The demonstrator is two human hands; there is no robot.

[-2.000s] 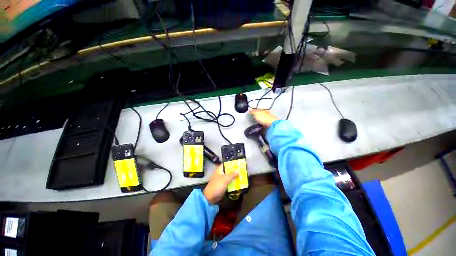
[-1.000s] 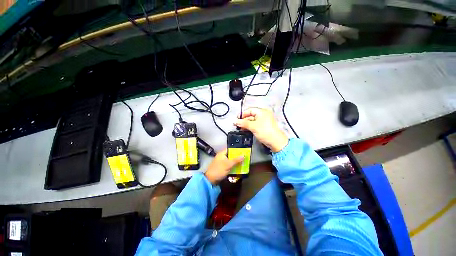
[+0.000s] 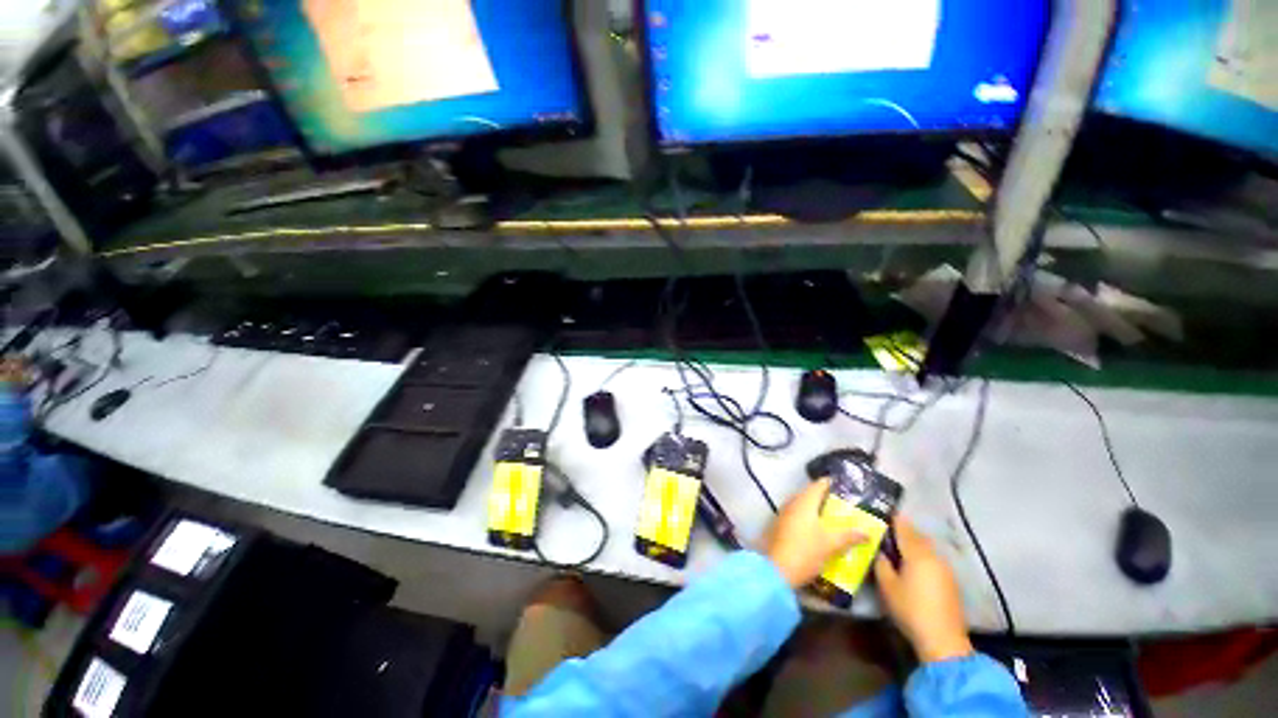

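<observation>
A phone with a yellow sheet on its lower part point(image 3: 855, 527) is at the bench's front edge, a cable at its top end. My left hand point(image 3: 813, 536) is shut on its left side, thumb on the yellow sheet. My right hand point(image 3: 922, 589) is at its right edge, by a dark part that may be a scanner handle; whether it grips anything is unclear. A dark rounded scanner head point(image 3: 837, 460) shows partly behind the phone. Two more phones with yellow sheets, the middle one point(image 3: 671, 502) and the left one point(image 3: 516, 491), lie on the bench with cables.
An empty black slotted tray point(image 3: 435, 407) lies left of the phones. Mice point(image 3: 601, 418) point(image 3: 817, 396) point(image 3: 1144, 544) and loose cables lie on the bench. Monitors point(image 3: 848, 70) stand above. White-labelled black trays point(image 3: 147, 617) are at lower left. A person's blue sleeve point(image 3: 35, 470) shows far left.
The view has tilted up and turned left, bringing the monitors in. My right hand has moved from the phone's top cable end to its right edge. My left hand still holds the phone.
</observation>
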